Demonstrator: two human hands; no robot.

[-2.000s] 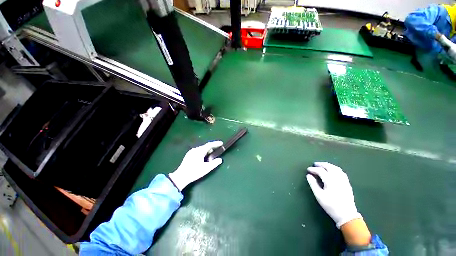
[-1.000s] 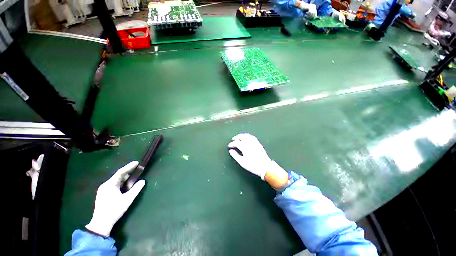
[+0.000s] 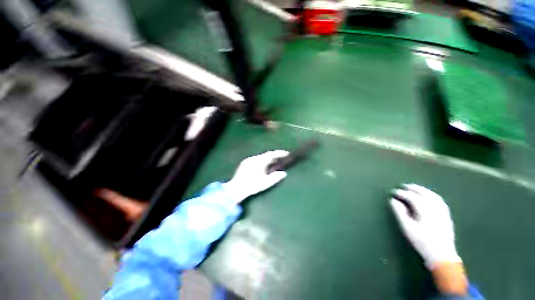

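Note:
The head view is blurred. My left hand (image 3: 257,174), in a white glove, is closed around the near end of the black hold-down bars (image 3: 302,155); how many bars there are I cannot tell. They lie on or just above the green bench (image 3: 328,234), and their far end points away to the right. My right hand (image 3: 423,222), also gloved in white, rests on the bench to the right with its fingers curled. A dark patch shows between its thumb and fingers; whether it holds something I cannot tell.
Black totes (image 3: 176,170) stand at the left, with a white crumpled item (image 3: 199,122) on one. A black post (image 3: 237,64) stands at the bench's back left. A green circuit board (image 3: 481,105) lies at the back right. A red bin (image 3: 322,20) is at the far edge.
The view has swung right and then back left, bringing the totes into view again. My left hand still holds the bars; both hands have barely moved on the bench.

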